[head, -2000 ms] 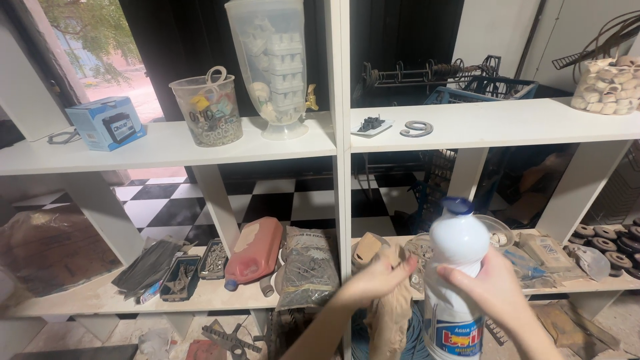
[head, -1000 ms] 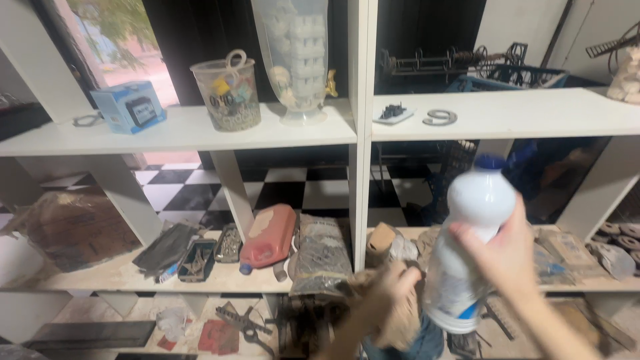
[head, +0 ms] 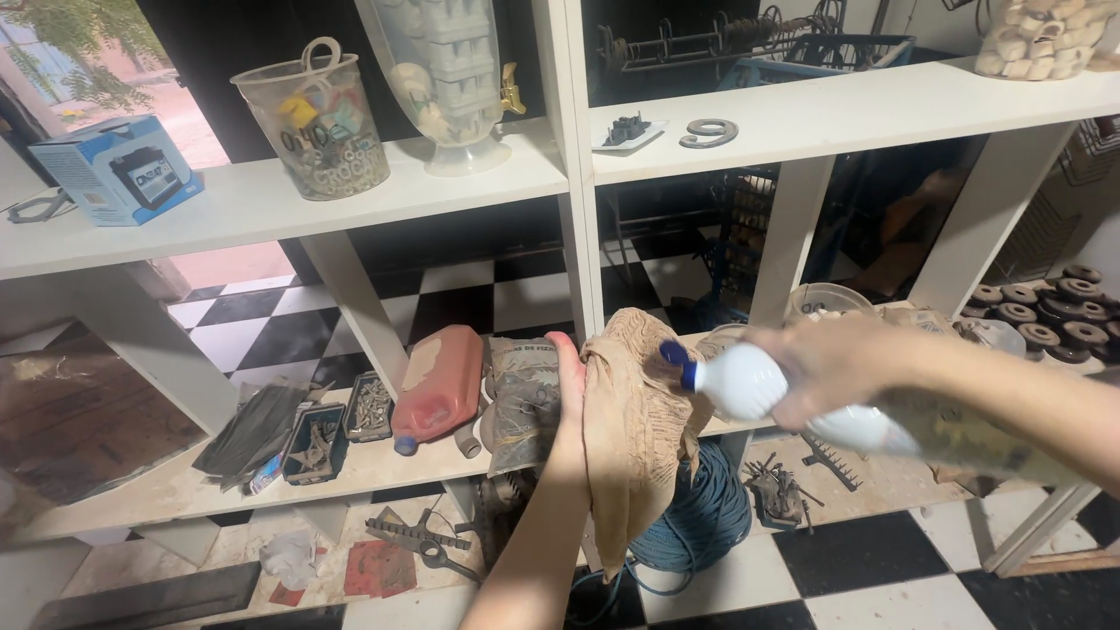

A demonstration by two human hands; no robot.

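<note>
A tan cloth [head: 643, 420] is draped over my left hand [head: 570, 376]; its thumb shows at the cloth's left edge and the other fingers are hidden beneath. My right hand [head: 814, 367], blurred, grips a white plastic bottle [head: 744, 382] around its body. The bottle lies tilted nearly sideways, its blue cap [head: 678, 363] flipped up and pointing left at the cloth. Whether liquid comes out cannot be told.
White shelves [head: 437, 192] hold a clear bucket [head: 324, 131], a blue box [head: 122, 171] and a plastic dispenser [head: 446, 79]. Lower down are a red jug [head: 439, 385], a filled plastic bag [head: 523, 394] and a coil of blue rope [head: 700, 516].
The bottle has gone from upright to tilted sideways, with its neck toward the cloth. My left hand has spread or raised the cloth, which hung bunched in it before.
</note>
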